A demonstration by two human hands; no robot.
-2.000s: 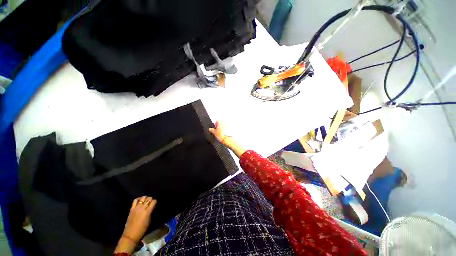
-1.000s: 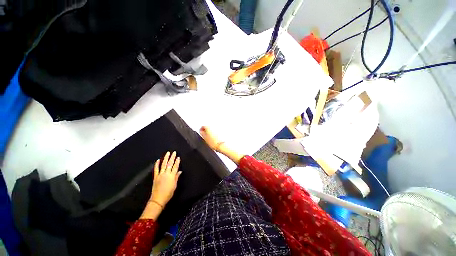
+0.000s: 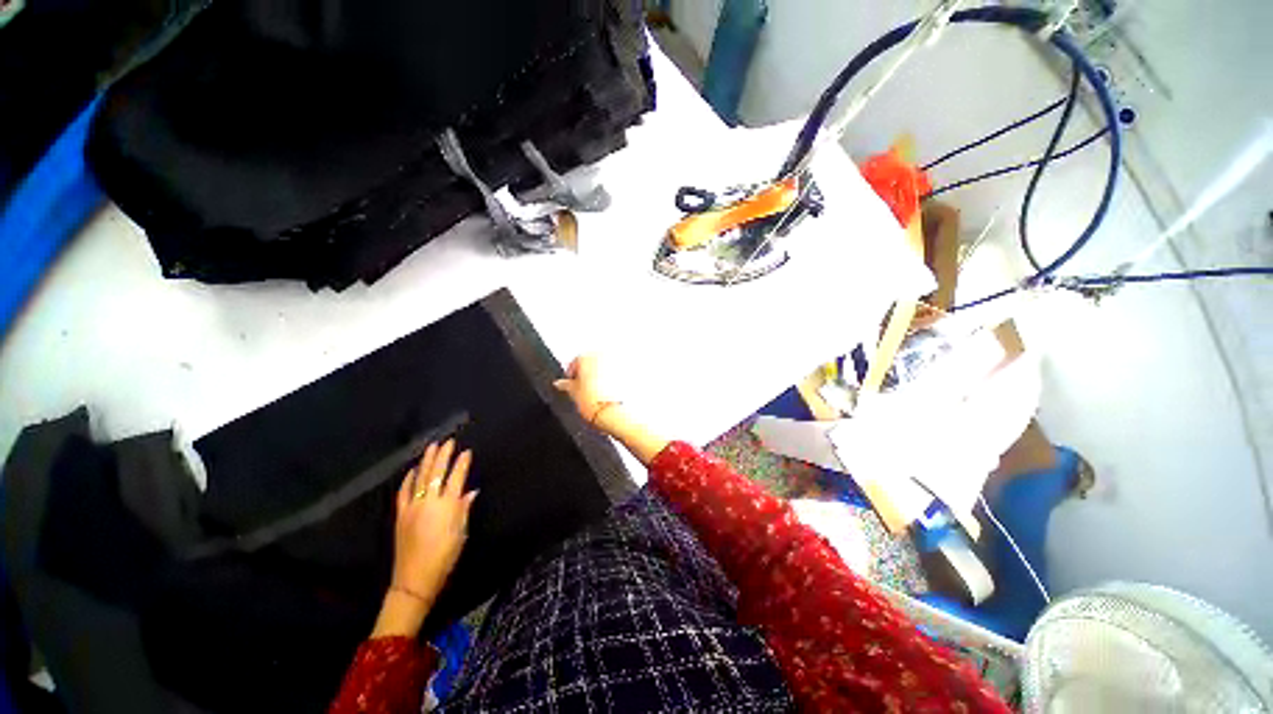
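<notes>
A black garment panel (image 3: 377, 384) lies on the white table, with a greyer folded band (image 3: 538, 366) along its right end and a dark grey strip (image 3: 356, 485) running along it. My left hand (image 3: 430, 523) lies flat on the panel beside the strip's end, fingers slightly apart. My right hand (image 3: 592, 391) is at the outer edge of the folded band, fingertips touching it; whether it pinches the cloth is not clear. The steam iron (image 3: 733, 223) with an orange handle rests on the table beyond my right hand.
A thick black stack of cut pieces (image 3: 349, 140) lies at the far side, with grey strips (image 3: 517, 216) beside it. Charcoal cloth (image 3: 84, 544) lies at the left. The iron's dark hose (image 3: 824, 112) rises to the right. Cartons and a white fan (image 3: 1166, 656) stand at right.
My left hand moved from the panel's near edge onto the panel, then slightly back towards me. My right hand stays near the folded band. The view has shifted.
</notes>
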